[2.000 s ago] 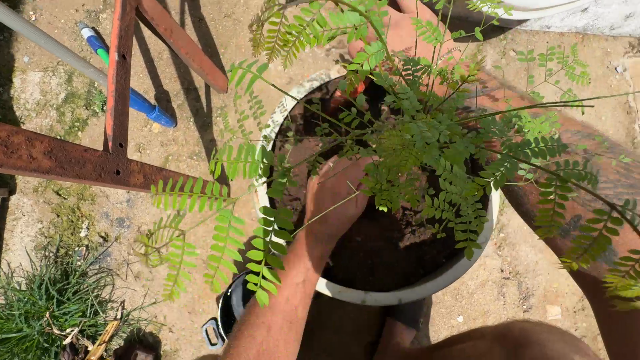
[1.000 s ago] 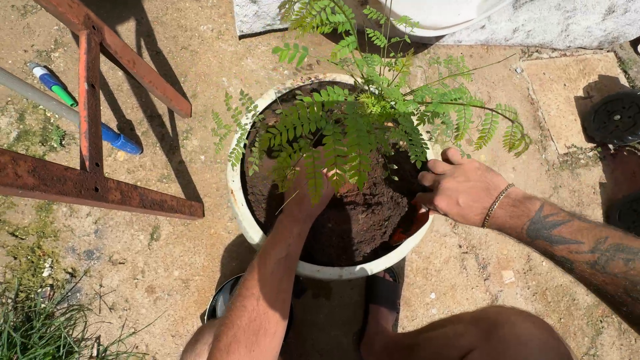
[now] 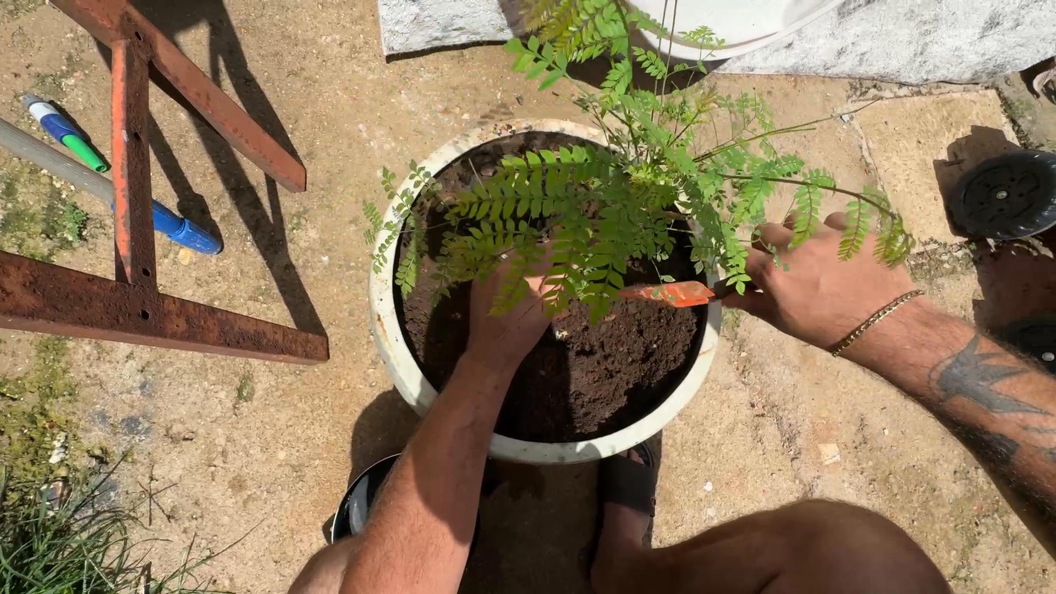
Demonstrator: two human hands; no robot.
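Observation:
A round white pot [image 3: 392, 334] filled with dark soil [image 3: 610, 375] stands on the ground between my feet. A leafy green plant [image 3: 635, 177] with small paired leaflets rises from it and arches over the rim. My left hand [image 3: 516, 305] reaches into the pot low among the leaves; its fingers are partly hidden, so what they hold cannot be told. At the pot's right rim, my right hand [image 3: 817, 276] grips the dark handle of a small orange hand trowel [image 3: 676, 294], whose blade points left over the soil, its tip under the leaves.
A rusty metal frame [image 3: 132, 165] stands at the left, beside a grey pole with a blue end [image 3: 186, 231]. A white container [image 3: 742, 25] is at the top. Black wheels [image 3: 1006, 194] lie at the right edge. A dark bucket [image 3: 359, 499] sits by my left leg; grass [image 3: 66, 536] grows bottom left.
My right hand has come out from behind the foliage to the pot's right side, and the orange trowel blade now shows above the soil. The left hand stays in the pot. The view has shifted.

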